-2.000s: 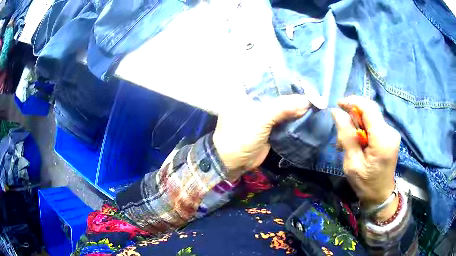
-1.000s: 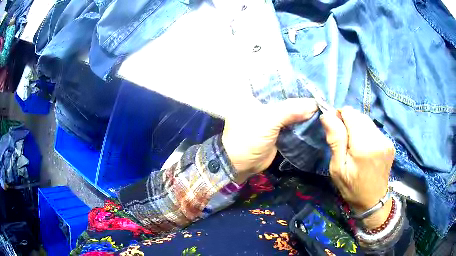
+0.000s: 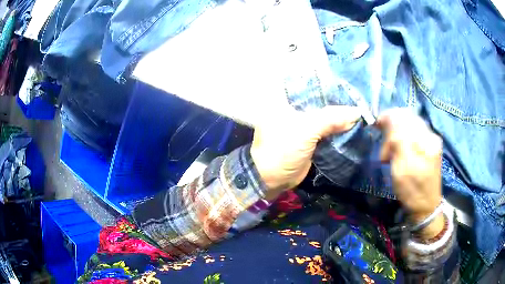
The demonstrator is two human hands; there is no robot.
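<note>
A blue denim garment [image 3: 459,66] with pale topstitching, a pocket and a front strip with a round fastener [image 3: 292,48] lies spread in front of me. My left hand [image 3: 293,144] pinches its folded edge between thumb and fingers, with bunched darker denim [image 3: 338,161] under the fingertips. My right hand [image 3: 412,155] is just right of the pinched edge, fingers curled and motion-blurred. A small pale glint shows between the two hands' fingertips. No orange handle shows now, so what the right hand holds is unclear.
A white tabletop [image 3: 205,66] is overexposed, with more denim [image 3: 83,33] at upper left. Blue crates [image 3: 69,236] stand below at left, one holding dark cloth. A floral apron [image 3: 238,249] covers my lap, and a dark green crate shows at lower right.
The orange handle seen in my right hand two seconds ago is out of sight. The right hand has shifted slightly right since one second ago; the left hand and pinched denim have moved slightly right.
</note>
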